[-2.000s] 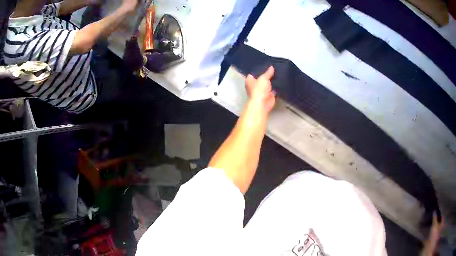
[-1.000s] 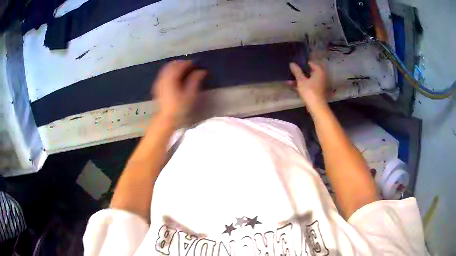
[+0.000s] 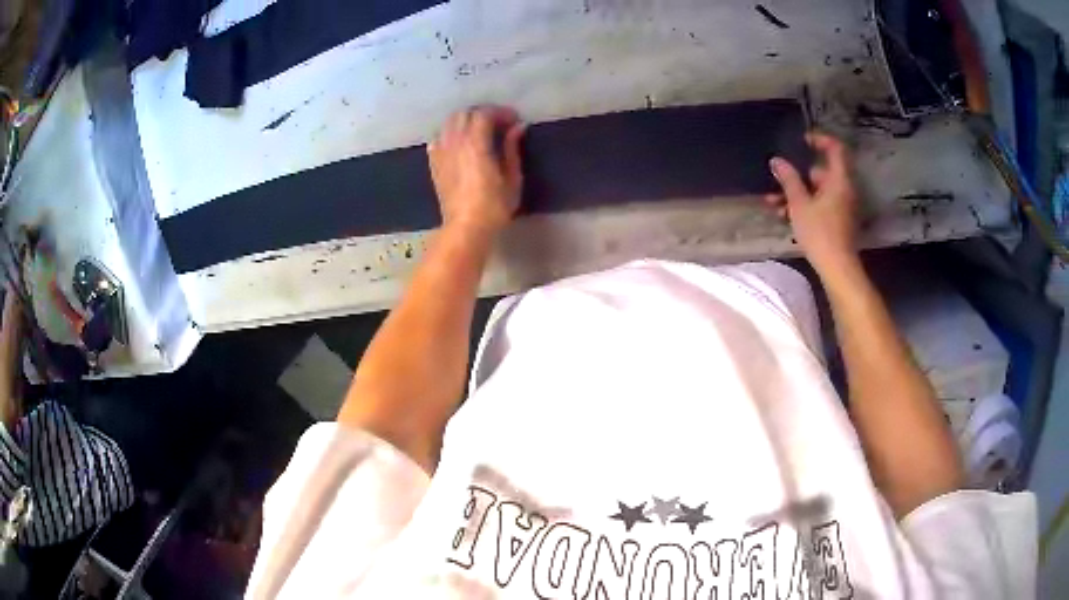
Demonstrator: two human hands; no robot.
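A long, slightly curved dark waistband piece [image 3: 656,152] lies flat along the near part of the pale, stained pressing table [image 3: 340,275]. My left hand [image 3: 477,168] rests on the strip near its middle, fingers bent over it; whether it grips the cloth cannot be told. My right hand [image 3: 817,193] is at the strip's right end, thumb and fingers spread around the corner, and whether cloth is pinched cannot be told.
Another dark strip [image 3: 305,41] lies at the far left. A dark steam iron [image 3: 926,53] with hoses [image 3: 1018,170] stands at the far right. Another iron [image 3: 100,307] and a person in stripes [image 3: 73,475] are at the left. White boxes [image 3: 955,340] sit below the table at right.
My view has swung from the table's left end to its right part. My left hand has come down onto the strip and is now still. My right hand stays at the strip's right end.
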